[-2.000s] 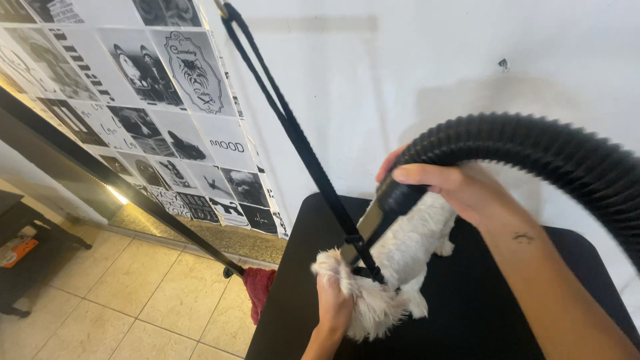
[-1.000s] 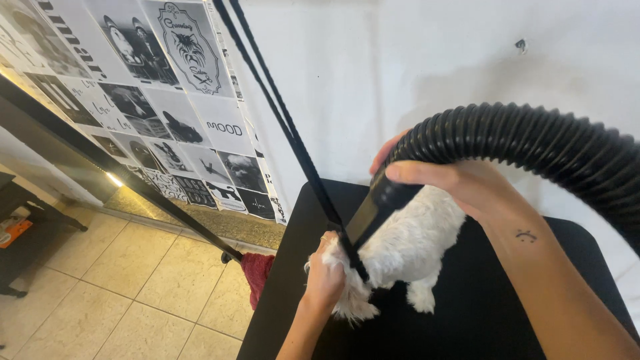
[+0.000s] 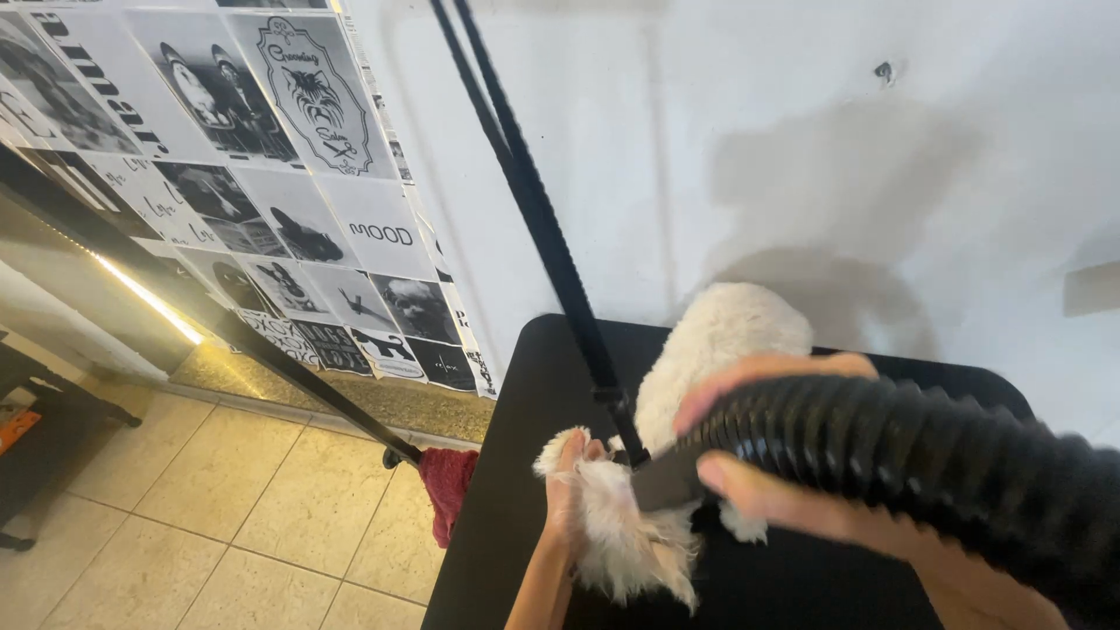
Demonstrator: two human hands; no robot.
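A white dog (image 3: 717, 350) stands on a black grooming table (image 3: 560, 367), with its head low and nearest me. My left hand (image 3: 569, 490) is closed on the fur at the left side of the dog's head, a tuft showing above the fingers. My right hand (image 3: 770, 472) grips the end of a black corrugated dryer hose (image 3: 814, 429). Its flat nozzle (image 3: 669, 479) lies close against the head fur, which is blown toward me. A black strap loop (image 3: 560, 254) comes down to the dog's neck, just left of the nozzle.
A dark metal pole (image 3: 289, 367) slants along the table's left side, a dark red cloth (image 3: 448, 490) at its lower end. Behind the table rises a white wall (image 3: 612, 131), partly papered with pictures. Tiled floor (image 3: 254, 490) and a dark stand (image 3: 61, 429) are at left.
The nozzle has swung from pointing steeply down to lying more sideways across the dog's head, and my right hand has come lower. The dog's rear now shows above the hose.
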